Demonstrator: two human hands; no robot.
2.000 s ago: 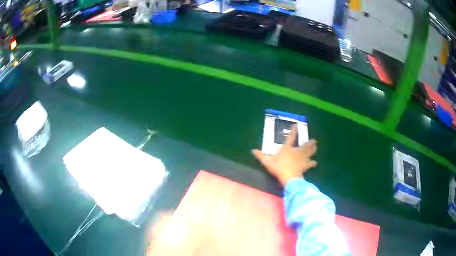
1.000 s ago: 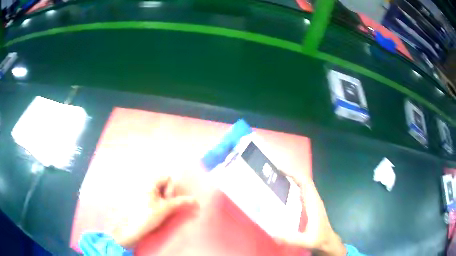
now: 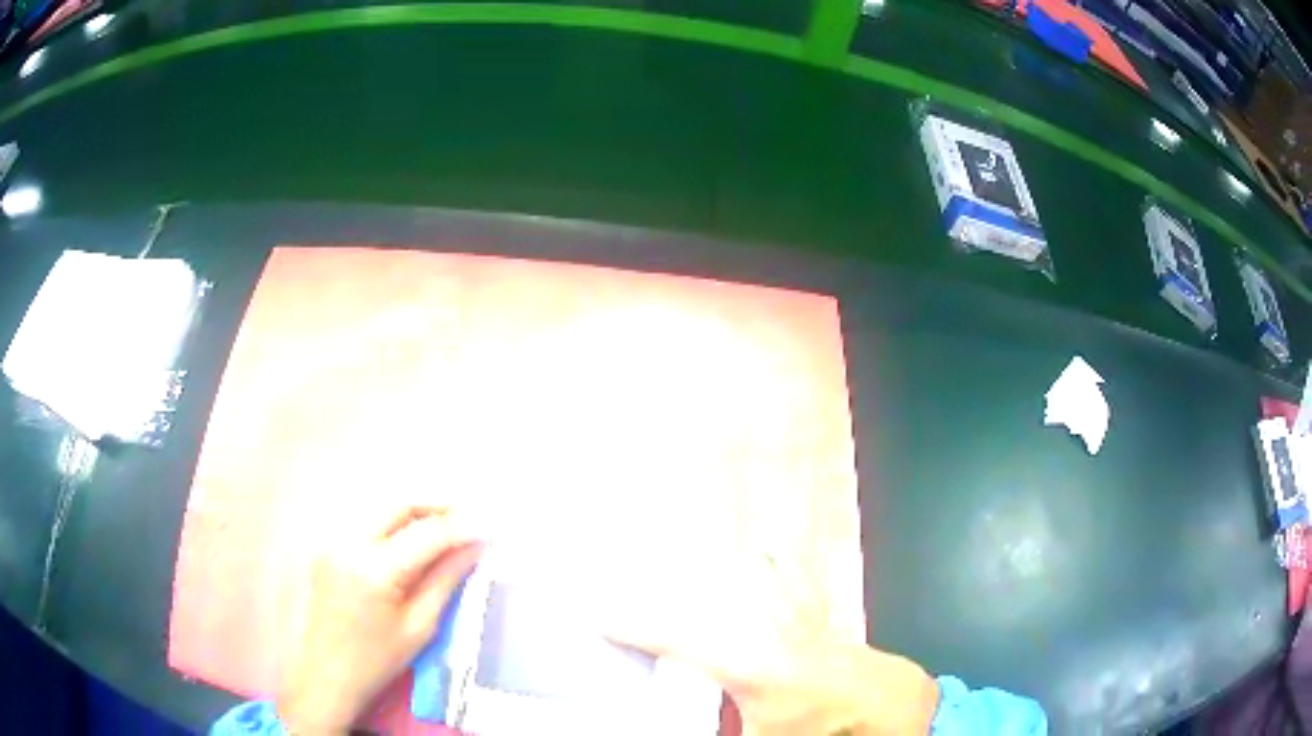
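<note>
A white retail box with a blue edge band and dark picture lies low over the red-orange work mat, near the bottom of the view. My left hand holds its left, blue-banded end. My right hand is on its right side, with fingers across its face. Strong glare washes out the fingers and the box's upper edge. I cannot tell whether film is around the box.
A stack of film bags lies left of the mat. A jagged white scrap lies to the right. Bagged boxes lie on the green conveyor belt, one at the back right. Another box is at the far right edge.
The box has come down and nearer to me, turned so its blue end points left. My left hand has moved from empty onto that end. The camera view has shifted slightly.
</note>
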